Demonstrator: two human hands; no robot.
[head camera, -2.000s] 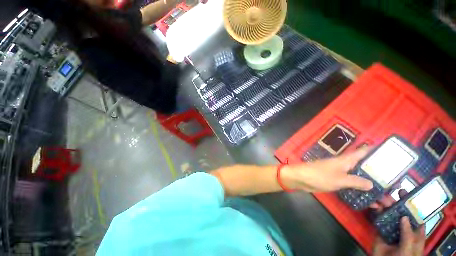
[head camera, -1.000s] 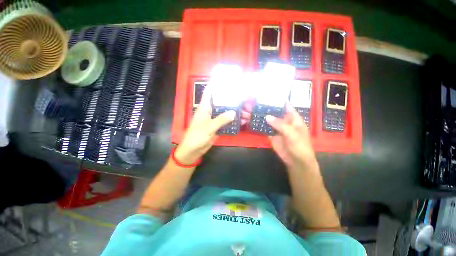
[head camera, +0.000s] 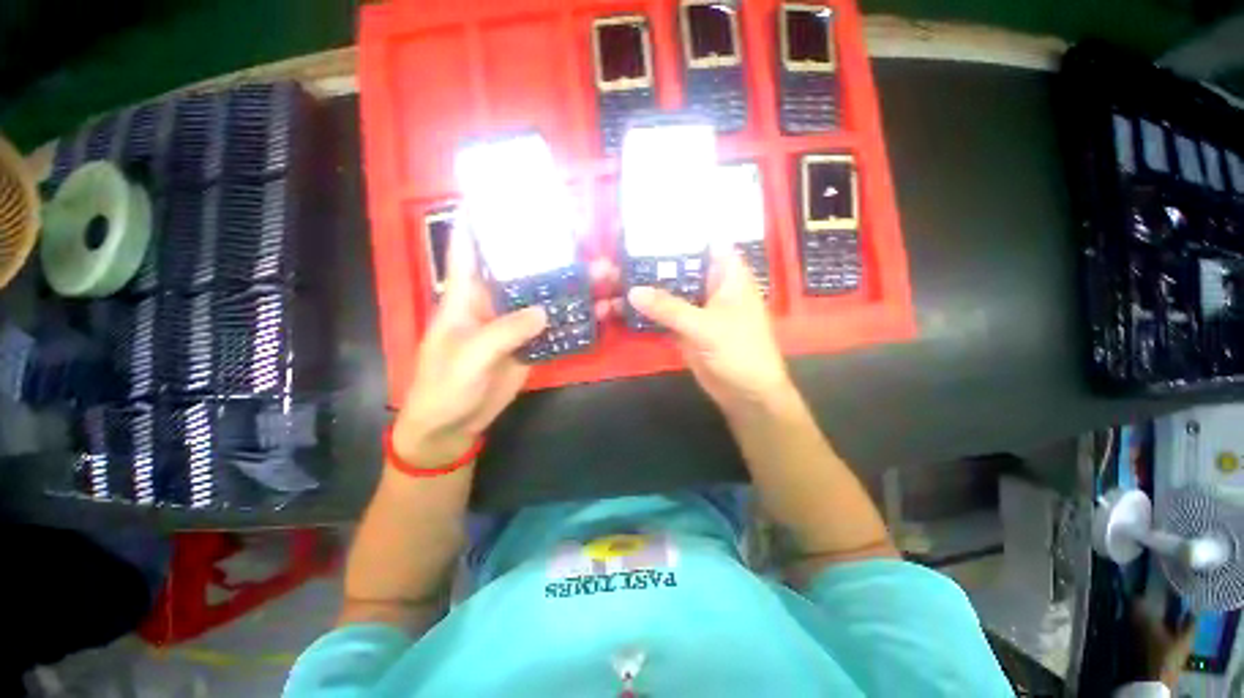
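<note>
My left hand holds a keypad phone with its thumb on the keys. My right hand holds another keypad phone, thumb at the lower keys. Both phones are upright side by side over the red tray, their screens glaring white. Behind them in the tray, three phones with dark screens lie in the back row. In the front row a dark-screened phone lies at the right, a phone with a bright screen is partly hidden by my right hand, and another by my left.
Black ribbed blister trays with a pale green tape roll stand left, beside a tan fan. A black plastic-lined tray lies right. A white fan and a person's hand are lower right. A red stool is lower left.
The view has swung from the left onto the tray, then a little further right. Both hands still hold a phone each; the left-hand phone now leans more and stands farther from the other.
</note>
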